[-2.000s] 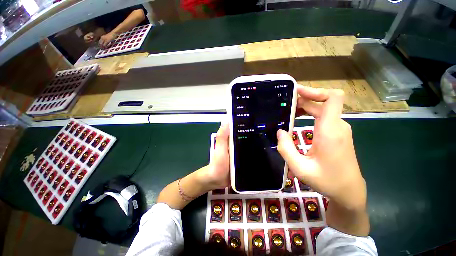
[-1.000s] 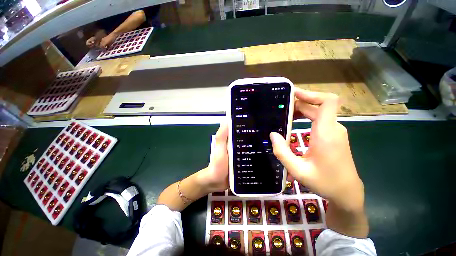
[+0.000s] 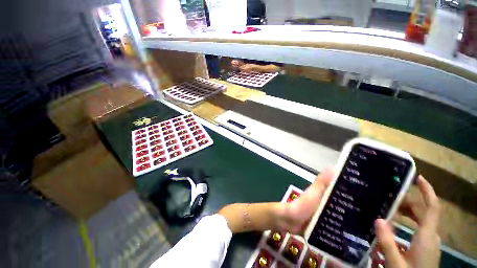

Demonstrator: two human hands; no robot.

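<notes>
A smartphone (image 3: 361, 204) in a pale case, with a dark screen of text lines, is held tilted at the lower right. My left hand (image 3: 308, 207) grips its left edge. My right hand (image 3: 418, 235) is at its right side, thumb over the screen's lower right and fingers behind the edge; its lower part is cut off by the picture's edge. Beneath the phone lies a white compartment tray (image 3: 268, 248) with red-and-black pieces (image 3: 294, 250) with gold centres, partly hidden by phone and hands.
A second filled tray (image 3: 168, 142) lies left on the green bench, near a black-and-white head strap (image 3: 194, 196). Beyond are another tray (image 3: 194, 91), a grey panel (image 3: 282, 137) and a raised shelf (image 3: 324, 44). Another person's hands (image 3: 246, 66) are at a far tray. Cardboard boxes (image 3: 78, 172) stand left.
The view has swung left, bringing the floor, boxes and raised shelf into sight. The phone, still in my hands, now appears lower right and tilted.
</notes>
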